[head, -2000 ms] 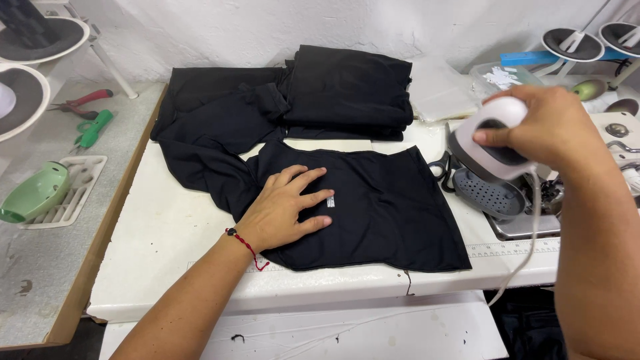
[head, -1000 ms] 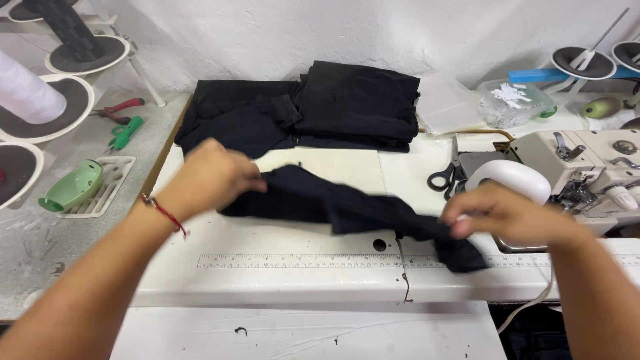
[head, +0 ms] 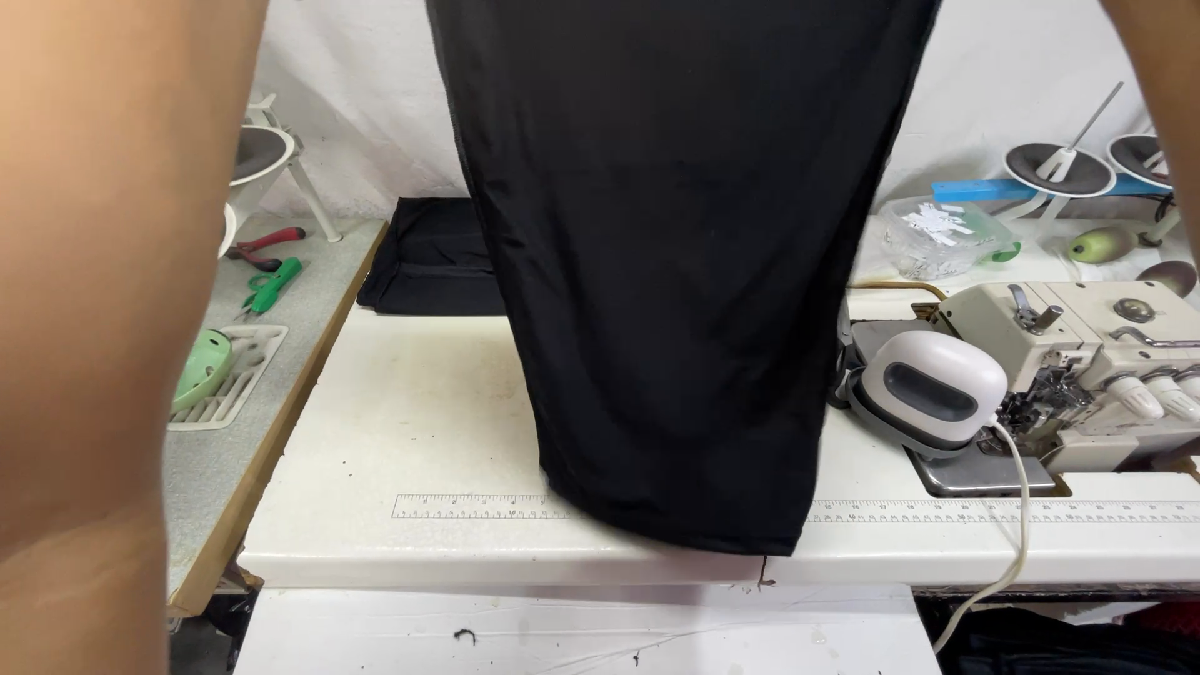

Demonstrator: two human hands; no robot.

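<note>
A black fabric garment piece [head: 675, 281] hangs spread out in front of the camera, its top beyond the upper edge of the view and its lower hem over the printed ruler [head: 450, 506] on the white table. Both my hands are out of view; only my forearms show, one large at the left and one at the upper right. Behind the hanging cloth, at the left, lies folded black fabric [head: 436, 258], partly hidden. A small white heat press [head: 933, 389] rests at the right beside the sewing machine, its cord hanging over the table's front edge.
An overlock sewing machine [head: 1116, 356] stands at the right, with a clear plastic box of white labels [head: 937, 234] behind it. On the grey side table are red-handled pliers [head: 272, 239], green thread snips [head: 272, 286] and a green dish [head: 202, 370] on a white rack.
The black piece, lying flat two seconds ago and bunched between both hands one second ago, now hangs raised. The heat press, earlier in my right hand, now rests by the machine. Both hands have left the view.
</note>
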